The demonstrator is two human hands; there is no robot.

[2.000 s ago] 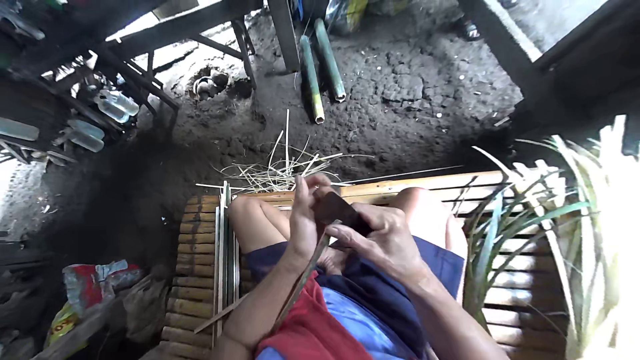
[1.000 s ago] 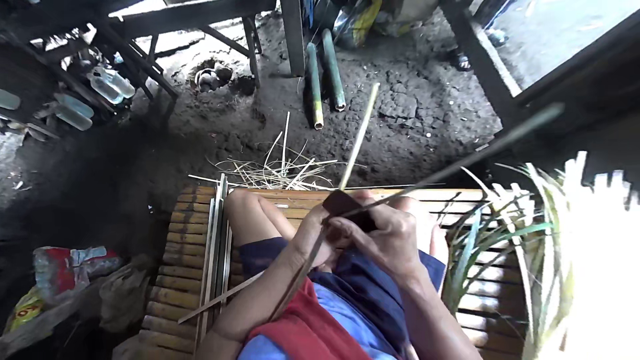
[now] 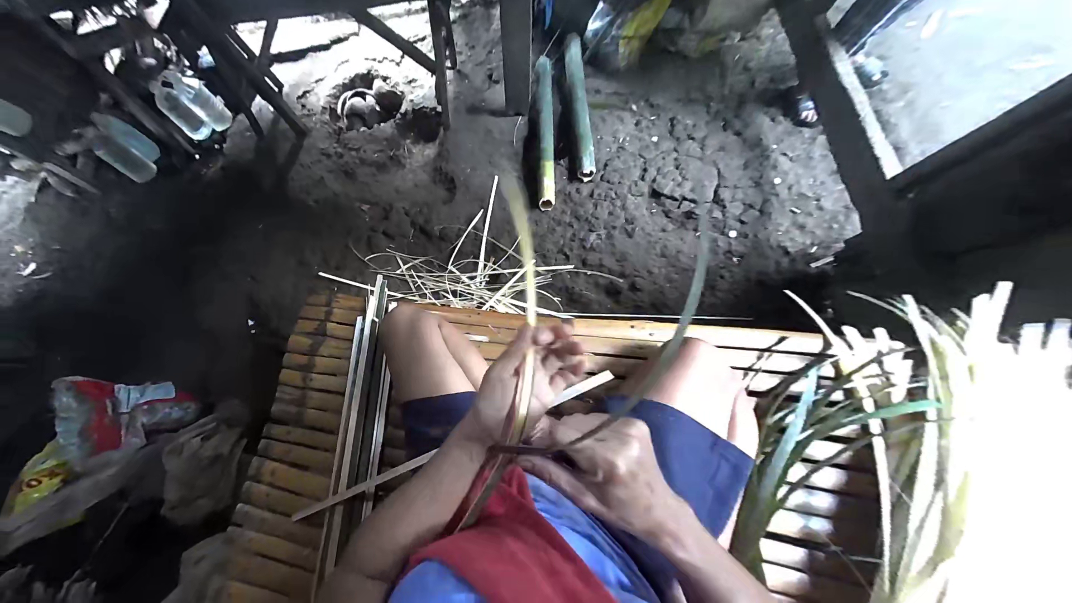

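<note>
My left hand (image 3: pixel 529 377) is raised with its fingers loosely curled; a pale split strip (image 3: pixel 525 276) runs up along its palm, and whether the hand grips it is unclear. My right hand (image 3: pixel 615 456), lower and to the right, is closed on a thin dark flat piece (image 3: pixel 528 450), seen nearly edge-on, which meets the strip near my left wrist. A greenish strip (image 3: pixel 691 293) curves up and right, blurred, from beside my right hand. The strip's lower end (image 3: pixel 481 502) lies against the red cloth on my lap. Another pale strip (image 3: pixel 368 484) passes under my left forearm.
I sit on a bamboo slat bench (image 3: pixel 293 427). Long strips (image 3: pixel 356 402) lie on its left; long green leaves (image 3: pixel 804 427) are at its right. Thin shavings (image 3: pixel 469 280) and two bamboo tubes (image 3: pixel 578 109) lie on the earth floor ahead. Plastic bottles (image 3: pixel 180 105) are at upper left.
My hands were together at the dark piece; now my left hand is farther forward and the piece is by my right hand. The pale and greenish strips stand more upright than a second ago.
</note>
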